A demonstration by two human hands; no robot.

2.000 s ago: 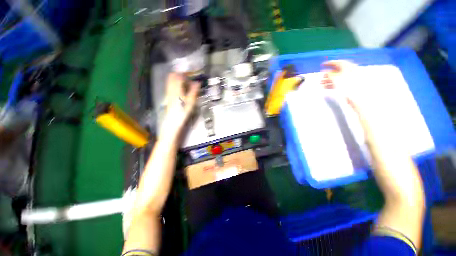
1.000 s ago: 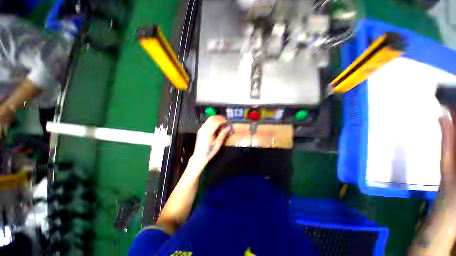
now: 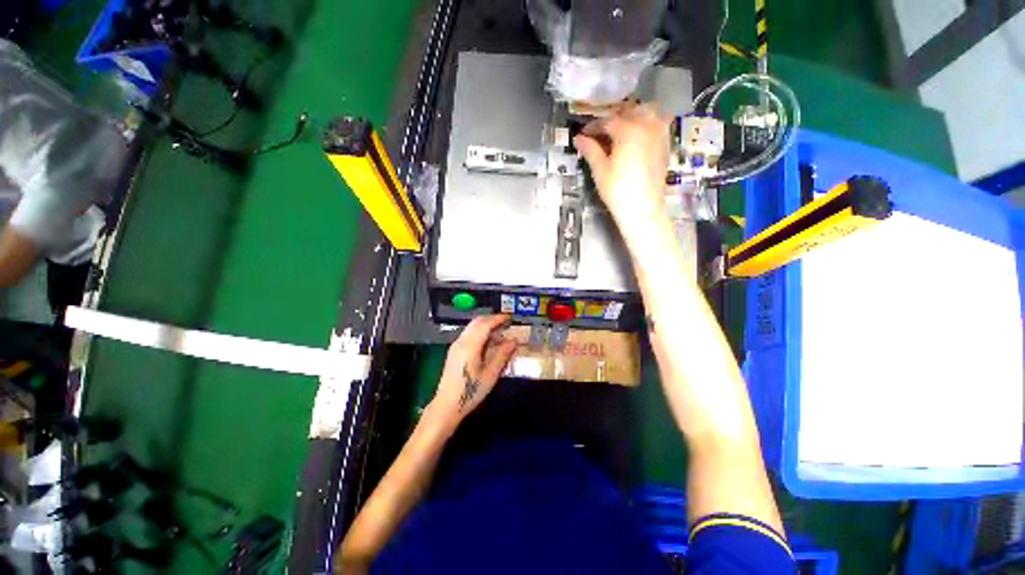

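Observation:
My right hand (image 3: 629, 152) reaches over the metal fixture (image 3: 569, 213) at the centre of the silver base plate (image 3: 495, 230). Its fingertips are on a small black housing (image 3: 578, 137), mostly hidden by the fingers. The film-wrapped welding head (image 3: 601, 73) is just beyond the hand. My left hand (image 3: 480, 357) rests at the machine's front edge, below the green button (image 3: 463, 301) and over the left end of the cardboard strip (image 3: 596, 355). Its fingers are bent, and I cannot tell if they hold anything. The red button (image 3: 561, 312) is right of it.
Yellow light curtain bars stand left (image 3: 377, 185) and right (image 3: 798, 230) of the plate. A blue tote (image 3: 776, 416) with a white liner (image 3: 910, 359) is at right. Clear hose loops right of the fixture. A green conveyor (image 3: 253, 247) with a white bar is at left; a person is beyond it.
My right hand has moved from the tote with the black housing to the fixture. My left hand, at the fixture two seconds ago, has stayed at the machine's front edge since one second ago.

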